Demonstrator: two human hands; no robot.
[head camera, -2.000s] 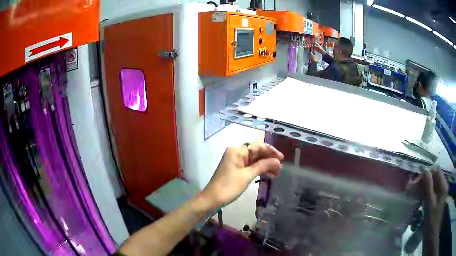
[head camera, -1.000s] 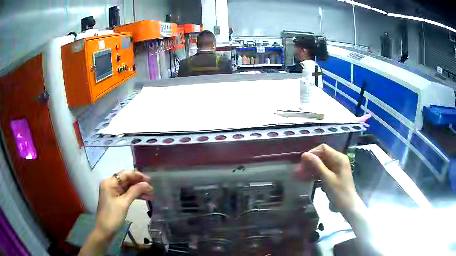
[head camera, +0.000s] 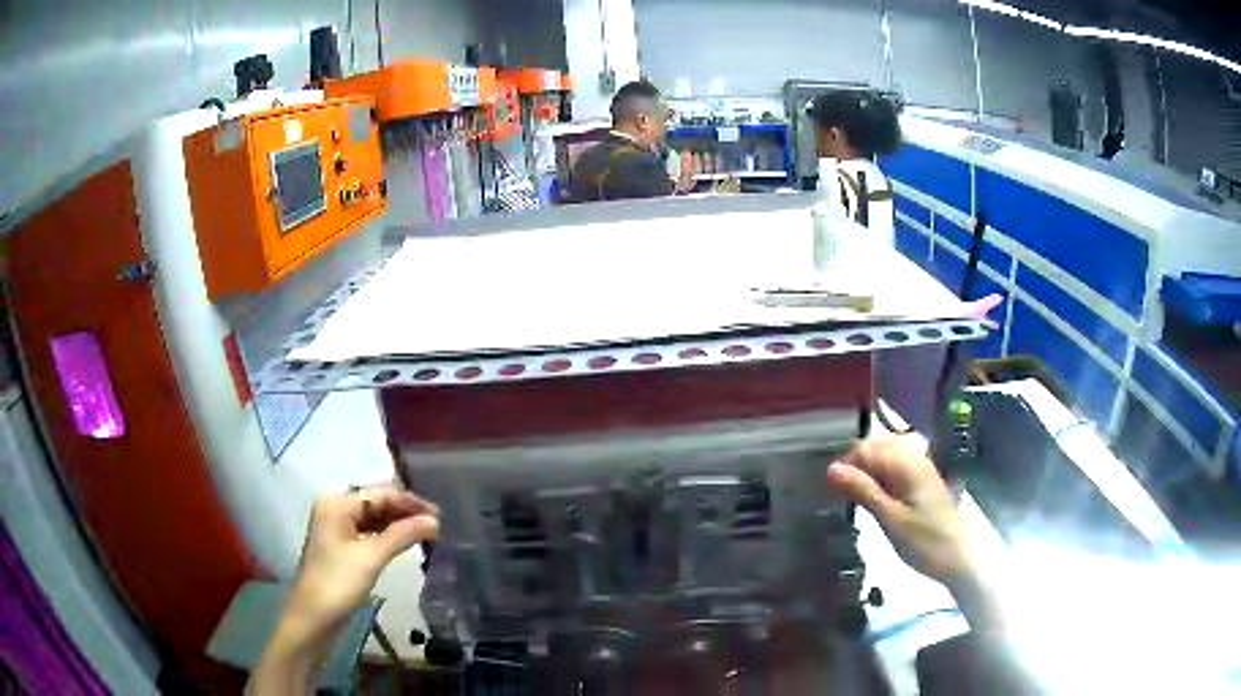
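The edge-painting machine (head camera: 626, 405) stands straight in front of me, with a dark red front panel. A clear guard (head camera: 633, 469) covers its metal fittings, which show blurred through it. My left hand (head camera: 357, 544) pinches at the guard's left edge, thumb and fingers together. My right hand (head camera: 905, 496) pinches at its right edge. The fingertips are slightly blurred. A perforated rail (head camera: 626, 360) runs along the machine's top front edge. Behind it lies a white top sheet (head camera: 599, 279) with a thin tool (head camera: 810, 298) and a pale bottle (head camera: 828, 238) on it.
An orange control box (head camera: 293, 190) and a red-orange door (head camera: 136, 394) are at left. A grey-green stool (head camera: 279, 632) stands low left. Two people are behind the machine. A long blue and white machine (head camera: 1048, 238) and a glare-lit white surface (head camera: 1130, 598) are at right.
The view has turned right from the oven to face the machine. My left hand has come to the guard's left edge, my right to its right edge. Both now sit slightly lower than a second ago.
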